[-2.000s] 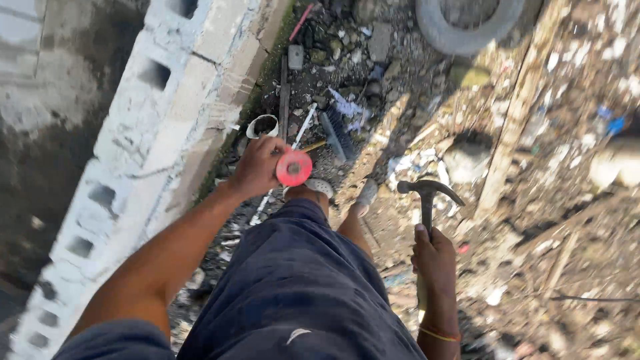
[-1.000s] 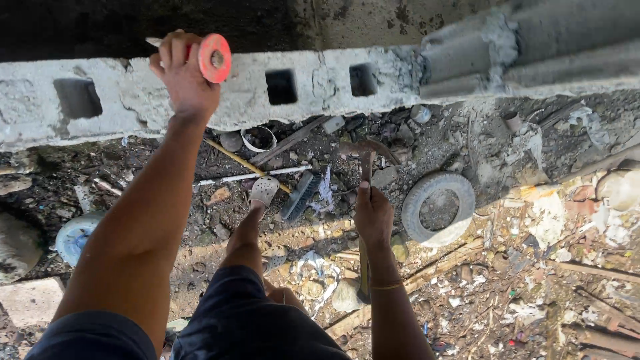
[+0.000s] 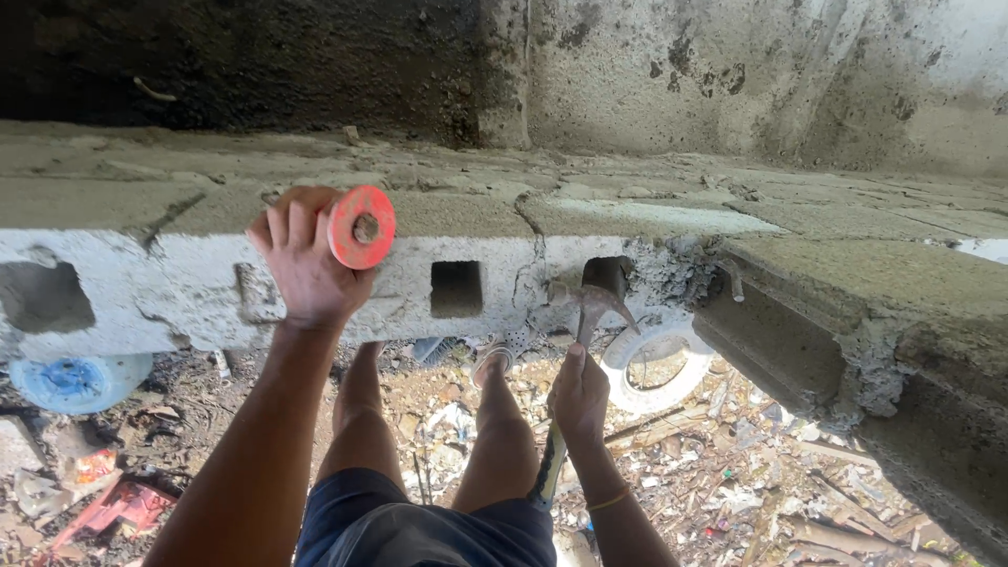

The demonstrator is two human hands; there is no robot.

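Observation:
My left hand is closed around a tool with a round red guard, seen end-on; a worn metal end shows at its centre, probably a chisel. The hand is over the hollow-block wall, left of a square hole. In my right hand is a claw hammer, gripped by its handle just below the head. The rusty hammer head shows in front of a second square hole in the block, claw to the right. Whether either tool touches the wall, I cannot tell.
A block wall section runs off to the right, with rough mortar and a short protruding rod. Below lie a tire, a blue round container, red plastic debris and wood scraps. A stained concrete surface spans the top.
The view has turned and now faces the wall top more closely. My left hand, earlier above the rubble, is over the wall with the red-guarded tool. The hammer now overlaps the wall's edge in view.

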